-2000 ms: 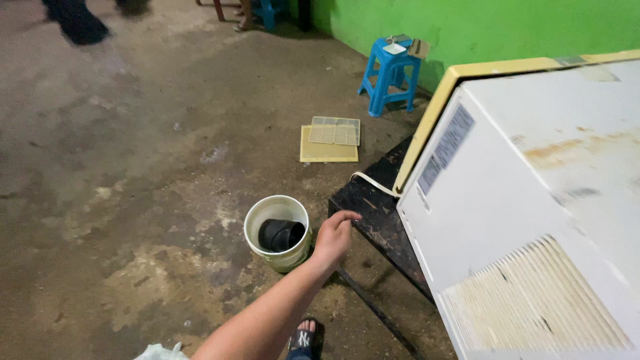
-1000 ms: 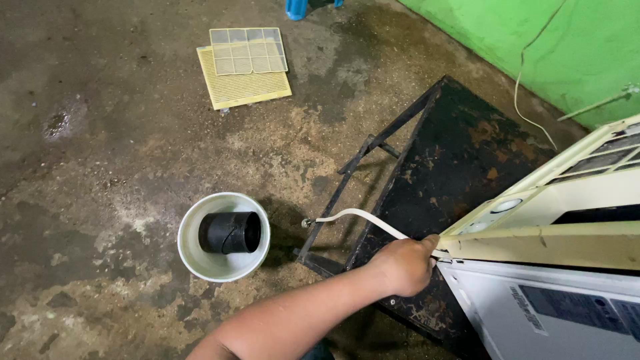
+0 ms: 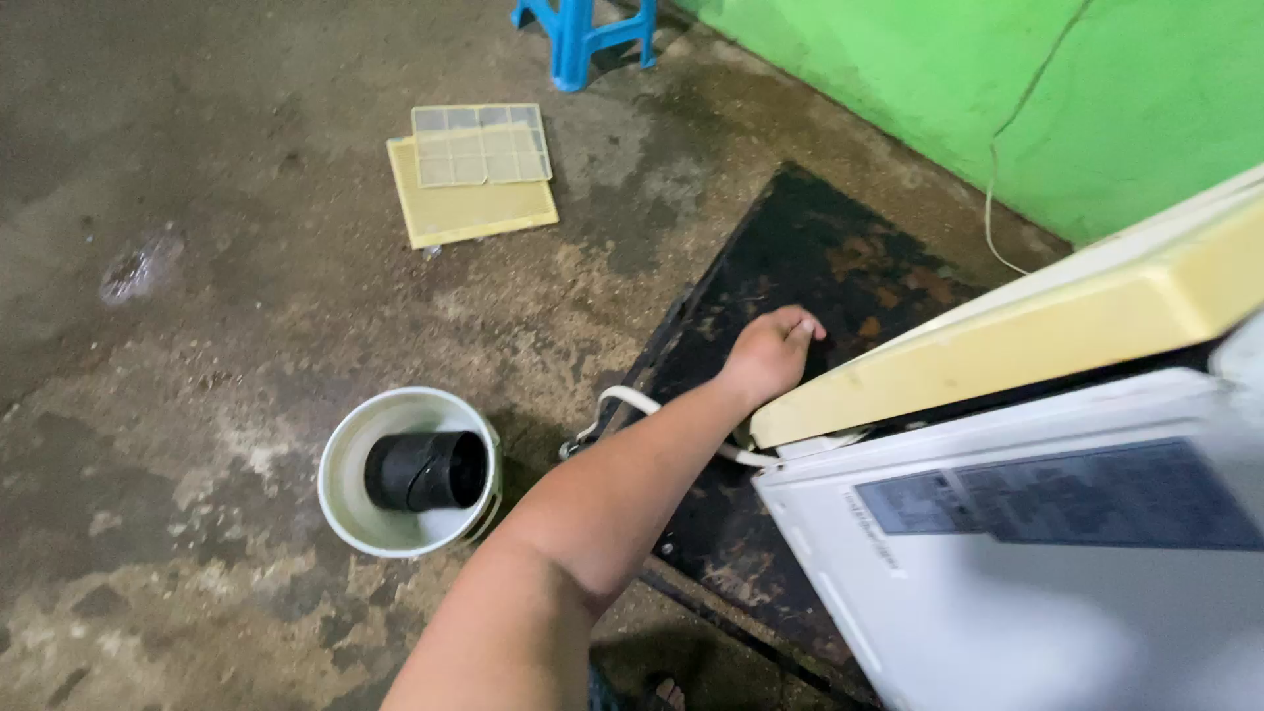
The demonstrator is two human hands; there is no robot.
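My left hand [image 3: 775,348], fingers curled with nothing seen in them, is over the black metal stand [image 3: 790,257], close to the lower left end of the yellowed front panel [image 3: 987,336] of a window air conditioner. Whether it touches the panel is unclear. The unit's white casing [image 3: 1066,612], bearing a dark label, rests tilted at the right. A white power cord [image 3: 632,397] passes under my forearm from the unit's corner to the stand's left edge. My right hand is out of view.
A pale bucket [image 3: 341,494] with a black cylindrical container [image 3: 420,472] inside stands left of my forearm. A mesh filter [image 3: 481,145] overlaps a yellowed grille [image 3: 479,217] on the floor. A blue plastic stool [image 3: 573,39] is near the green wall [image 3: 938,89].
My left hand has left the panel's lower corner, where it was one second ago, and is now farther up beside the panel's front. The view has shifted.
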